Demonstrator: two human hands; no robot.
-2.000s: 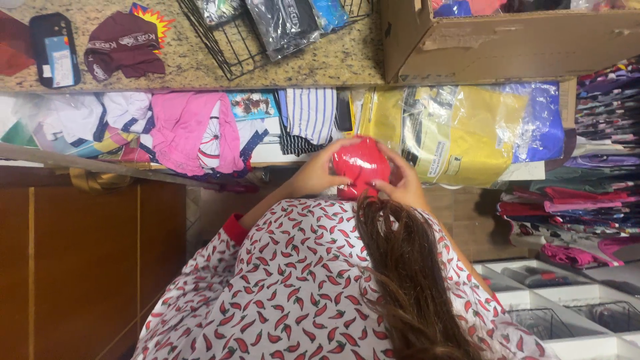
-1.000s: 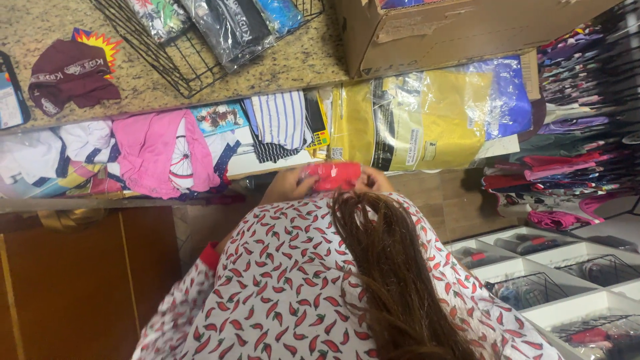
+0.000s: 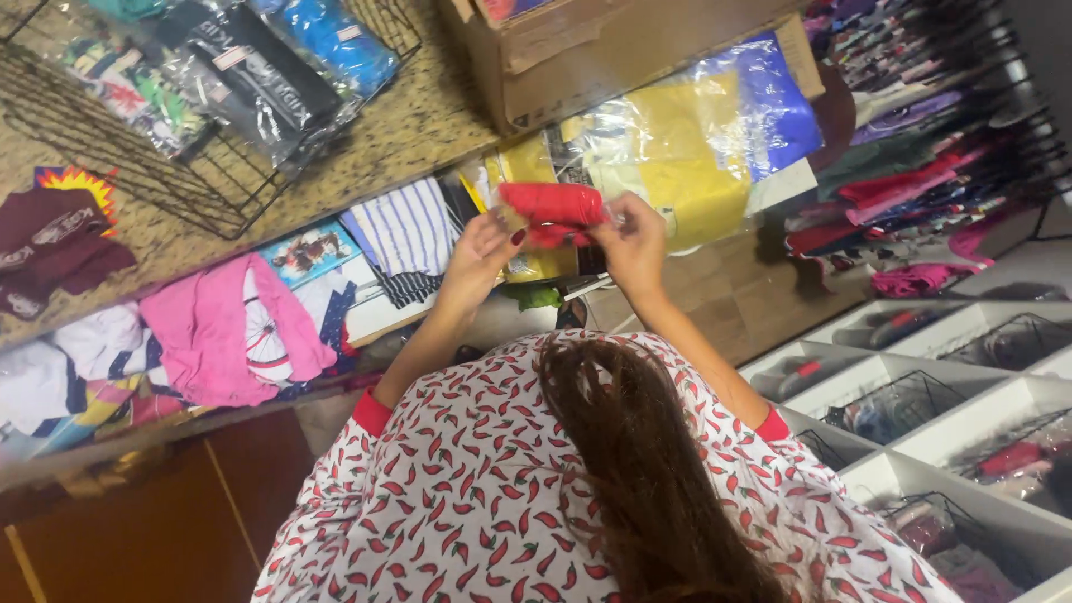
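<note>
A rolled red garment in clear plastic [image 3: 553, 203] is between my two hands, above the shelf below the counter. My left hand [image 3: 484, 255] is at its left end, fingers around a clear flap of the plastic. My right hand [image 3: 634, 243] pinches the right end of the bundle. Just beyond lie yellow plastic-wrapped packages [image 3: 682, 142]. Left of my hands are a blue-striped folded cloth [image 3: 410, 224] and a pink garment [image 3: 209, 335].
A cardboard box [image 3: 578, 75] stands on the granite counter [image 3: 419, 117], with a black wire basket [image 3: 226, 188] of packaged clothes to its left. White compartments [image 3: 888, 368] with wire baskets are at the lower right, below hanging clothes [image 3: 904, 159].
The red bundle, rounder and held close to my body two seconds ago, now looks like a narrow roll farther out. My forearms have stretched forward. The view has turned.
</note>
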